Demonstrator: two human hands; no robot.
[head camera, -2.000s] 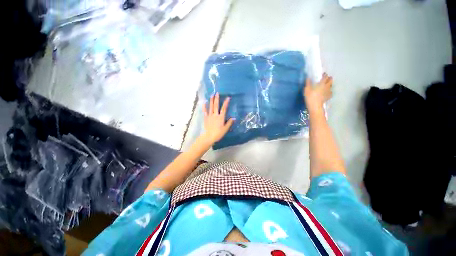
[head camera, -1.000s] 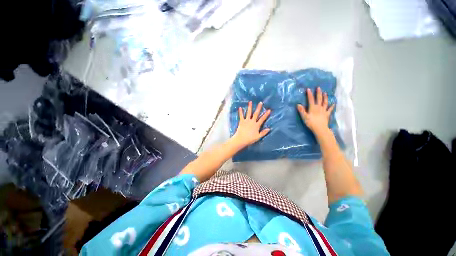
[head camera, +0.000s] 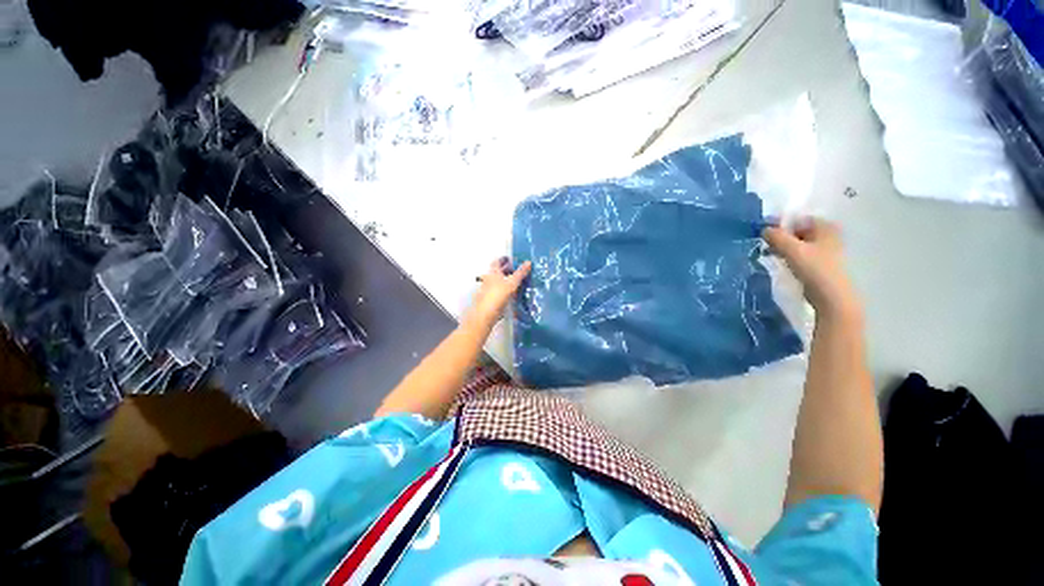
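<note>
The folded teal garment (head camera: 653, 269) lies inside a clear plastic bag (head camera: 790, 149) on the white table, in front of me. The bag's empty clear part sticks out past the garment at the upper right. My left hand (head camera: 499, 288) is at the bag's left edge, fingertips on it. My right hand (head camera: 811, 252) pinches the bag at its right edge, near a corner of the garment.
Shiny empty polybags (head camera: 618, 40) lie at the far left of the table (head camera: 950, 298). Packed dark garments (head camera: 206, 286) are piled below its left edge, by a cardboard box (head camera: 172, 441). Black garments (head camera: 939, 469) lie right. A white sheet (head camera: 927, 115) lies far right.
My hands have moved from flat on the garment out to the bag's two side edges. My right hand has taken hold of the right edge. The view has shifted, and the bag now lies slightly tilted.
</note>
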